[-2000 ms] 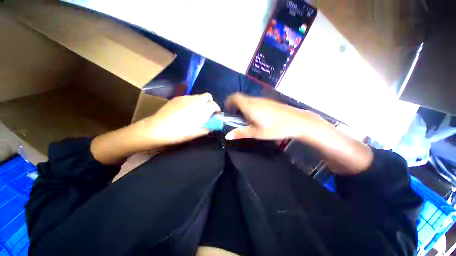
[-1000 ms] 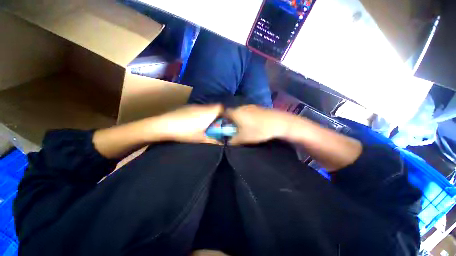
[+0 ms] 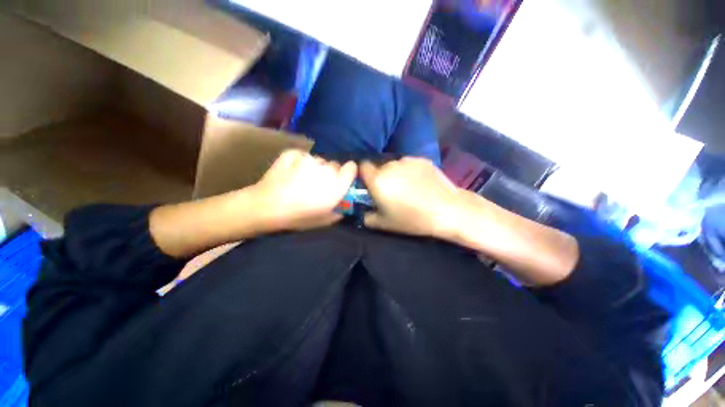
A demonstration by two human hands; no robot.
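Note:
A small blue pack point(image 3: 356, 199) with a reddish spot and a pale part shows between my two hands, close over my lap. My left hand point(image 3: 302, 192) closes on its left side, and my right hand point(image 3: 409, 197) closes on its right side. The thumbs and fingertips of both hands almost meet at the top. My fingers cover most of the pack, so its ends and any contents are hidden.
A large open brown carton point(image 3: 151, 119) stands at the left, one flap towards my left wrist. A smartphone point(image 3: 457, 52) lies on the white bench point(image 3: 548, 87) ahead. Blue crates show at left and right point(image 3: 692, 318). Clear plastic point(image 3: 668, 211) is at the right.
Two seconds ago my hands were further apart, with the pack and a pale strip between them. They have since closed together around the pack. The view has shifted, so the phone sits higher.

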